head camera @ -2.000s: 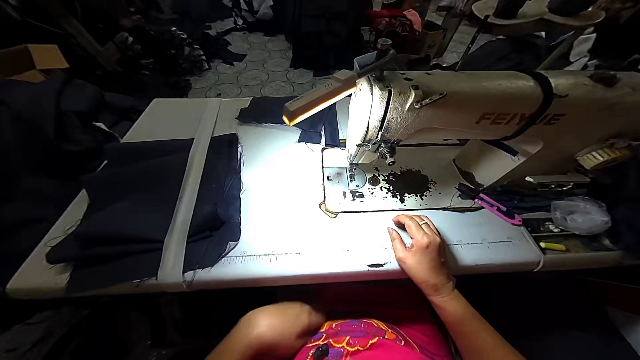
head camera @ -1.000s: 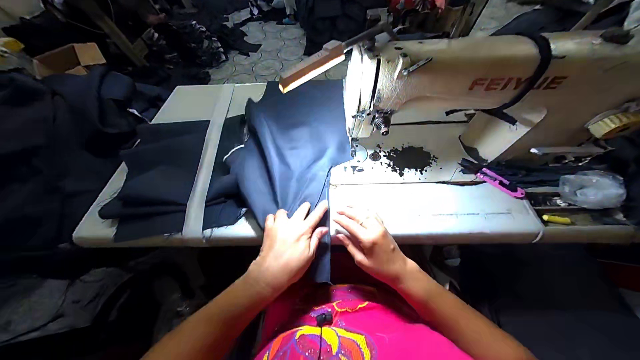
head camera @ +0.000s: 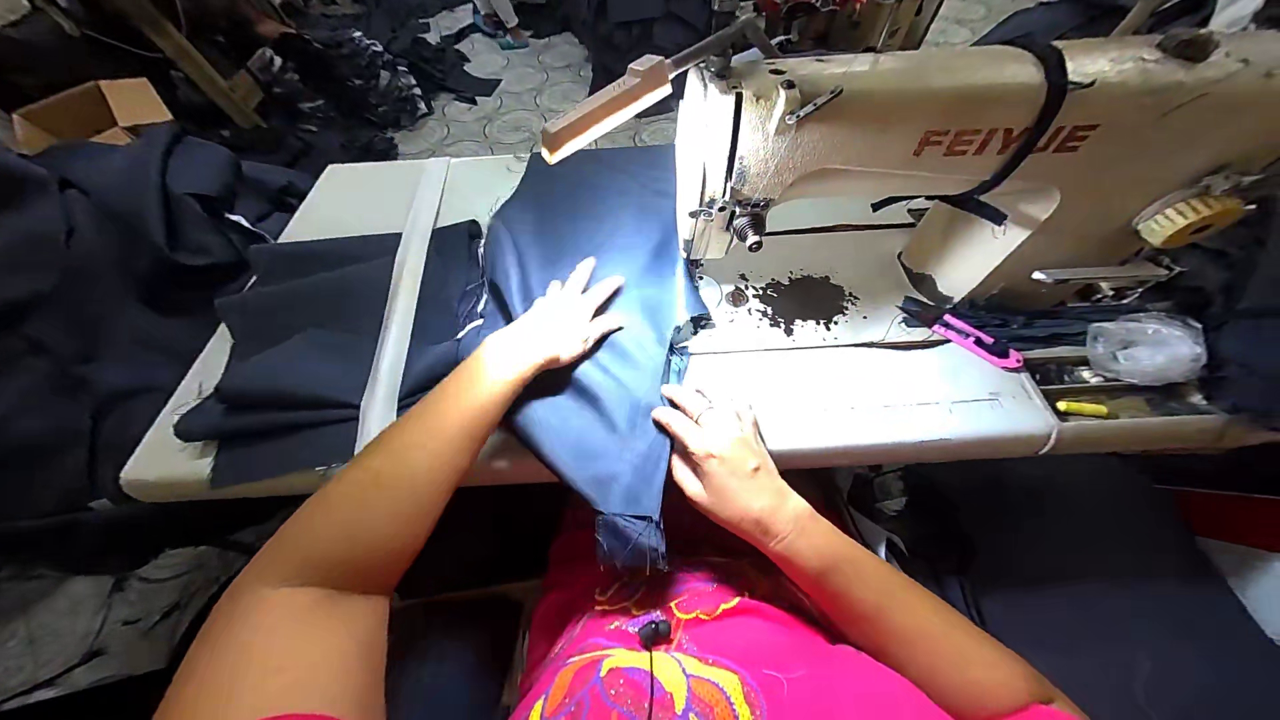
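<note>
A dark blue fabric piece (head camera: 600,230) lies over the sewing table, its right edge at the needle area of a Feiyue sewing machine (head camera: 850,120). My left hand (head camera: 565,320) rests flat on this fabric with the fingers spread. At the fabric's right edge, near the table's front, is my right hand (head camera: 720,450); its fingertips touch the edge, and whether they pinch it is hard to tell. The fabric's lower end hangs over the front edge toward my lap. Folded dark fabric (head camera: 300,350) lies to the left under a pale strip (head camera: 405,300).
Pink-handled thread snips (head camera: 975,340) lie right of the machine bed, near a clear plastic bag (head camera: 1145,348) and a yellow object (head camera: 1082,409). A lamp bar (head camera: 605,110) juts out beside the machine head. Dark cloth (head camera: 90,330) is heaped left of the table.
The blue fabric, absent from beside the needle in the oldest frame, came under my hands. Since one second ago, my left hand has moved up the fabric, away from its front edge.
</note>
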